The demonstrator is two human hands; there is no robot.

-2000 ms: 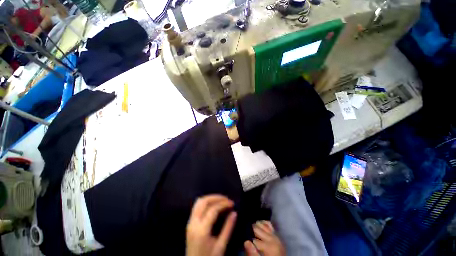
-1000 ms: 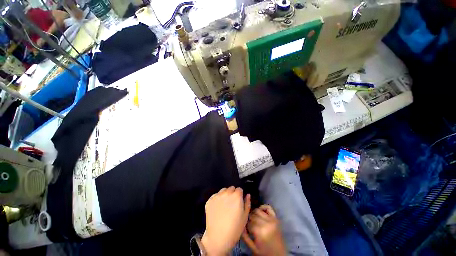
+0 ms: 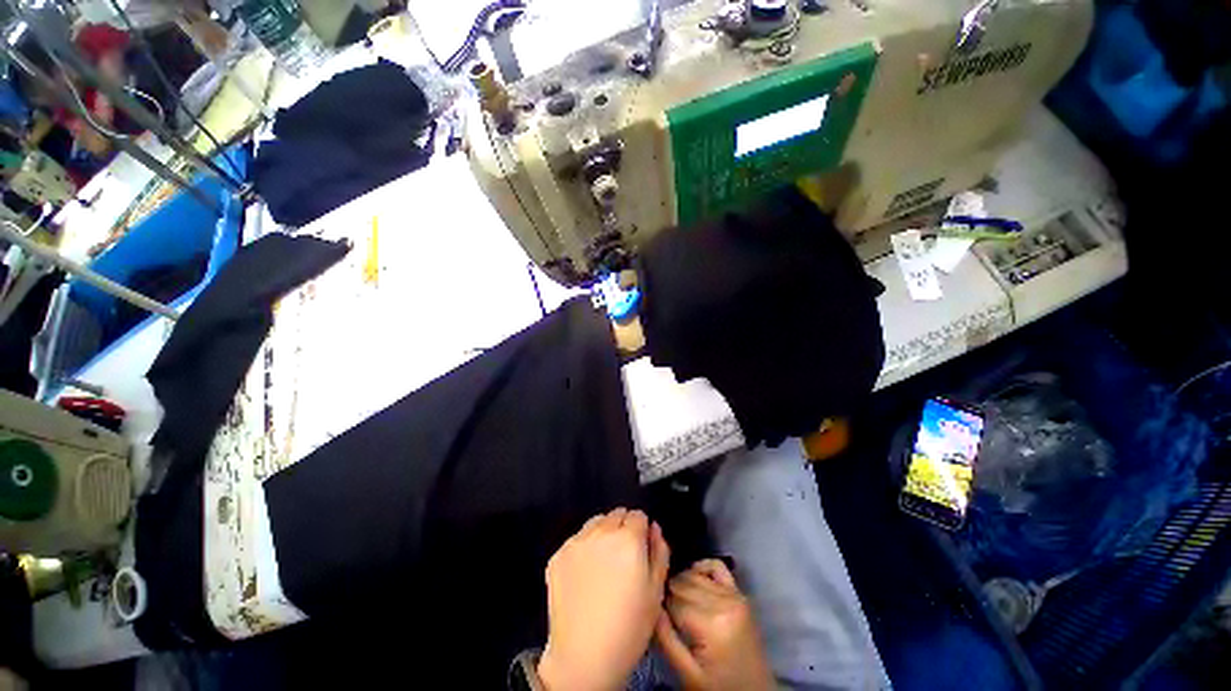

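Note:
A large black garment panel point(image 3: 446, 459) lies over the table left of the needle and hangs over the front edge. My left hand point(image 3: 604, 594) and my right hand point(image 3: 713, 624) are close together at the panel's edge over my lap, fingers curled in; what is between the fingers is hidden. A black stack of cut pieces point(image 3: 763, 311) lies right of the needle, under the machine arm. The sewing machine point(image 3: 567, 203) has a lit blue-white needle area point(image 3: 617, 296) with a tan piece beside it.
A dark cloth bundle point(image 3: 344, 142) and a blue bin point(image 3: 135, 277) are at the back left. A white ring point(image 3: 128, 594) is at the left table edge. A smartphone point(image 3: 942, 462) lies right of my knee by a blue crate point(image 3: 1127, 581). White labels point(image 3: 918, 266) lie by the accessory tray point(image 3: 1046, 263).
Compared with two seconds ago, my hands have come together, and the fingers of my left hand have curled in. Over the last second they have barely moved. The camera view has shifted slightly.

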